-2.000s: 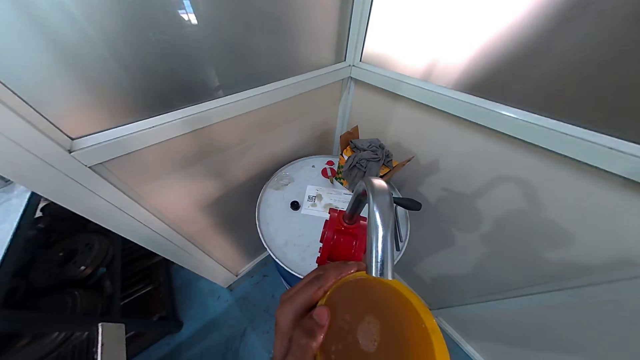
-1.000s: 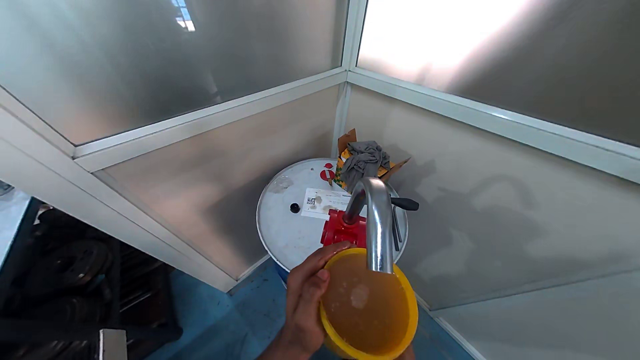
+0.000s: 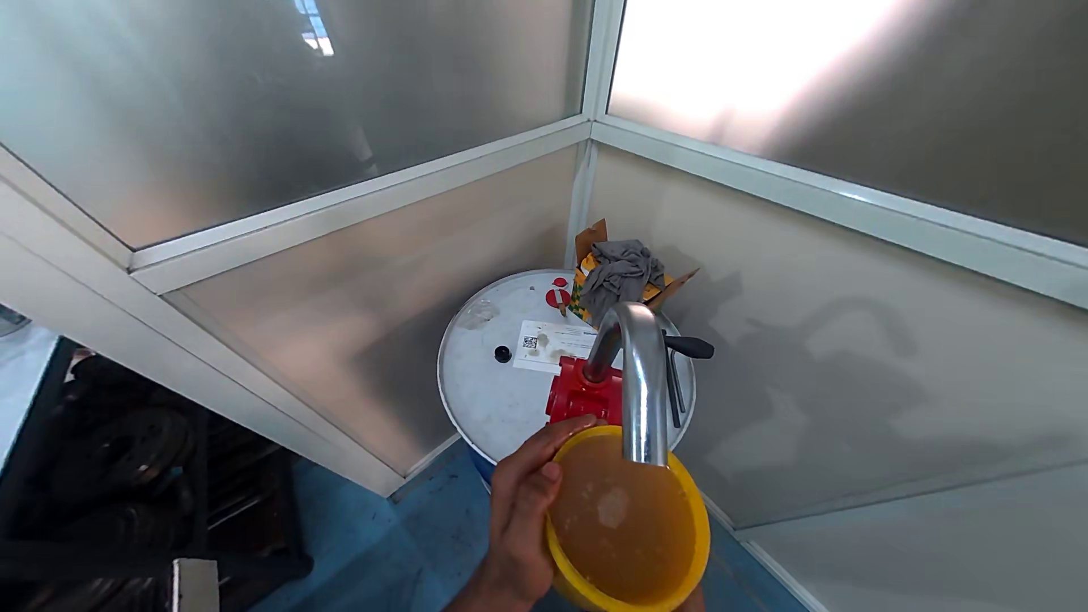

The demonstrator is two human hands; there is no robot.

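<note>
My left hand [image 3: 529, 510] grips the left rim of a yellow plastic container [image 3: 699, 544], which holds a brownish liquid [image 3: 625, 518]. Of my right hand [image 3: 694, 600] only a small part shows at the container's lower right; its fingers are hidden beneath. The curved metal spout [image 3: 646, 382] of a red drum pump [image 3: 582, 393] ends over the container's far part. The pump, with a black-handled crank [image 3: 690, 347], stands on a white-topped drum [image 3: 476, 395]. A label sheet [image 3: 552, 344] lies on the drum top, near a black cap [image 3: 502, 354].
An opened cardboard box [image 3: 591, 240] with a grey cloth [image 3: 625, 272] sits at the drum's back. Framed partition panels [image 3: 476, 229] meet in a corner behind it. A dark rack [image 3: 200, 476] with metal parts stands at lower left, on a blue floor [image 3: 374, 544].
Two seconds ago the container was lower in view, with only my left hand visible at it. It has since come up and away from me, and part of my right hand now shows.
</note>
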